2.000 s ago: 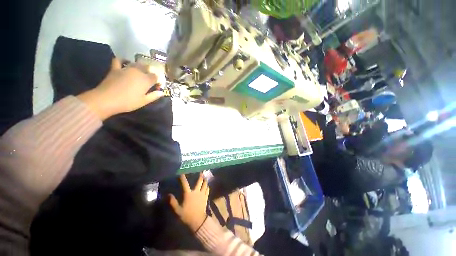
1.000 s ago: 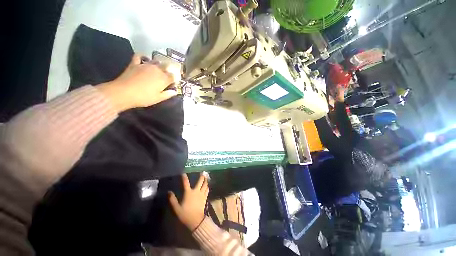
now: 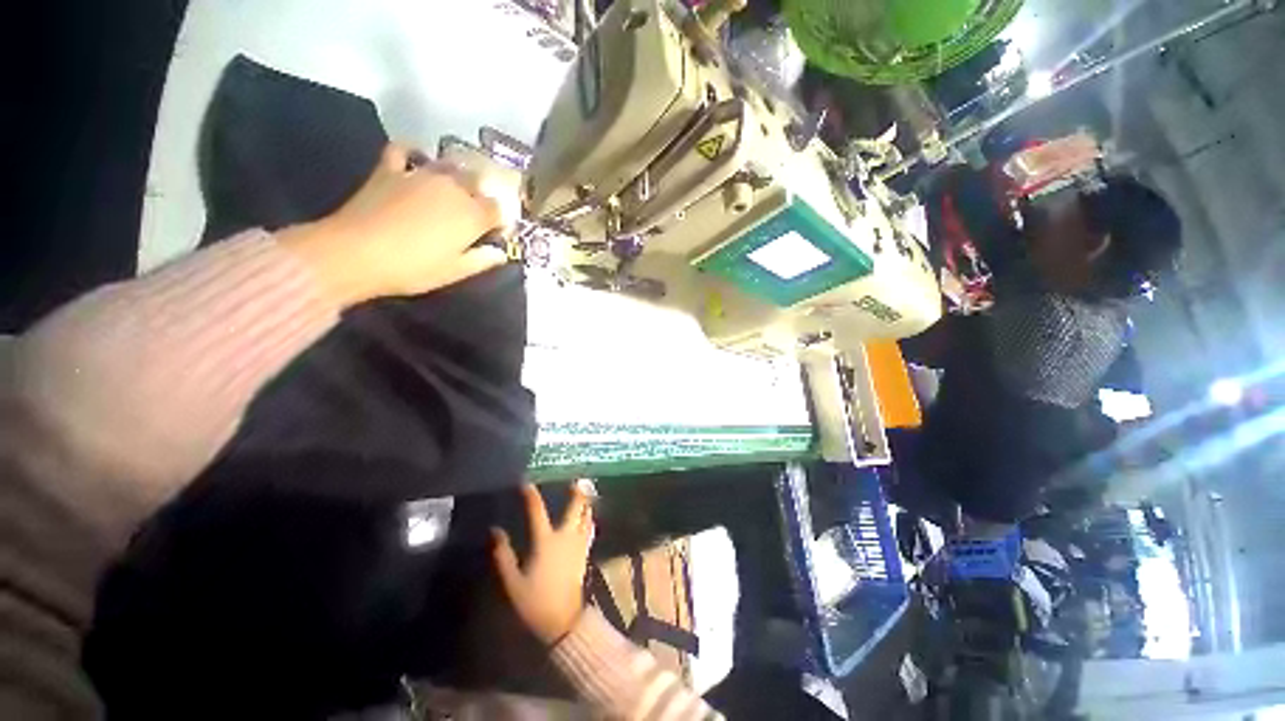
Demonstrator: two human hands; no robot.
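A black cloth panel lies on the white sewing table and hangs over its green front edge. My left hand lies on the cloth with bent fingers, gripping it beside the presser foot; its fingertips are partly hidden. The cream sewing machine stands over the cloth's edge, with its green-framed screen lit. My right hand is below the table edge, fingers spread over dark cloth, with a small pale spot at one fingertip.
A narrow pale tray is at the machine's right end. A blue bin with clear plastic is below it. A tan piece with black strips lies below the table edge. A green round basket-like thing is behind. A person is at the right.
The view has shifted, with the machine now larger and further right. Both hands keep nearly the same places on the cloth. The person at the right now shows more clearly.
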